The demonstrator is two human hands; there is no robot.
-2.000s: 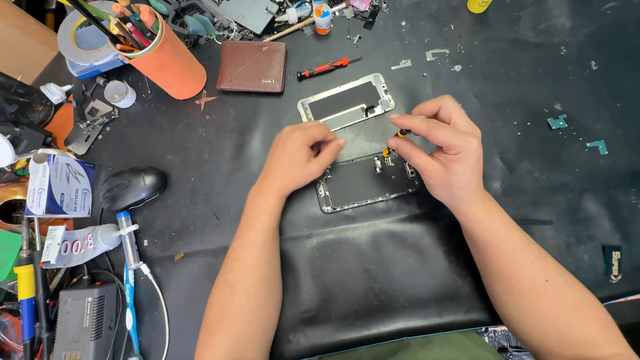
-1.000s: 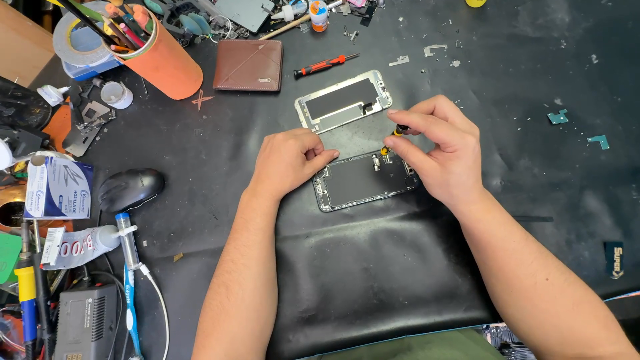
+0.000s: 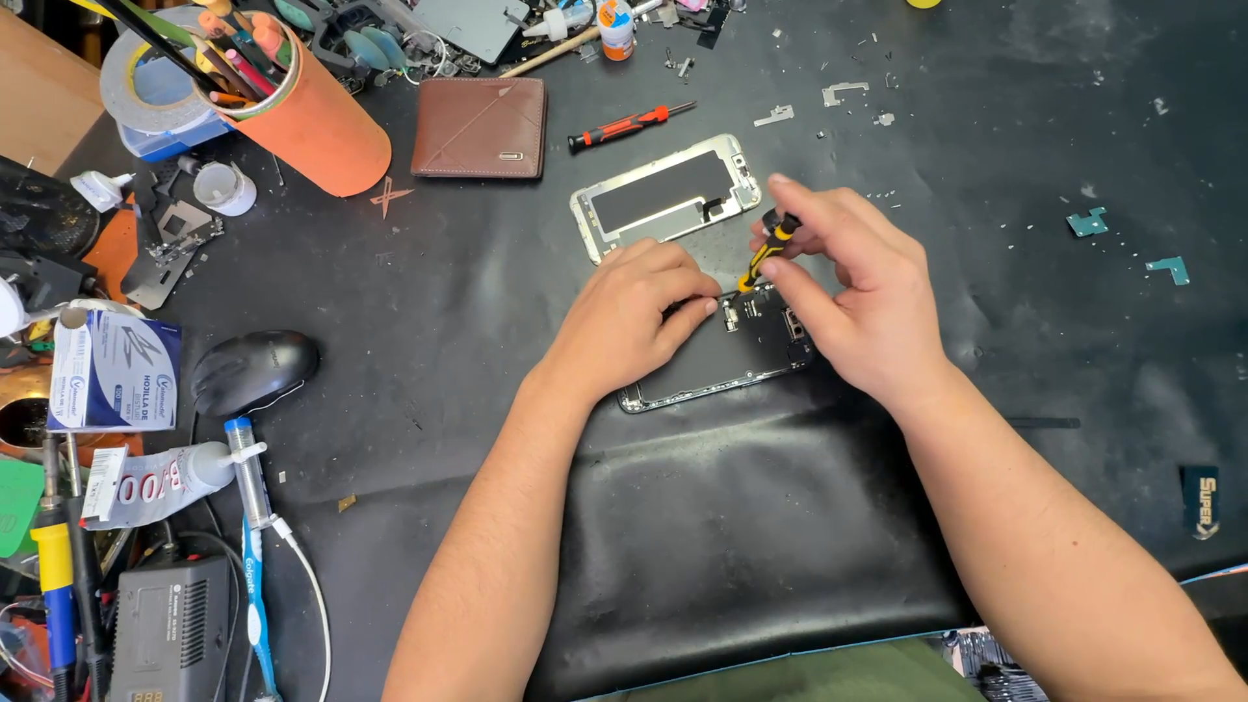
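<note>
An opened phone body with a black inner side lies on the black mat in front of me. My right hand grips a small yellow and black precision screwdriver, tilted, its lower end at the phone's upper edge. My left hand rests at the phone's upper left part, thumb and forefinger close together near the screwdriver's lower end; whether they pinch something small cannot be told. Just beyond is a pale metal phone plate. A red and black screwdriver lies farther back.
A brown wallet and an orange cup of pens stand back left. A black mouse, a blade box and a soldering iron are at left. Small metal brackets lie back right, teal pieces farther right.
My left hand has moved right over the phone, toward the screwdriver. My right hand still holds the screwdriver at the phone's upper edge.
</note>
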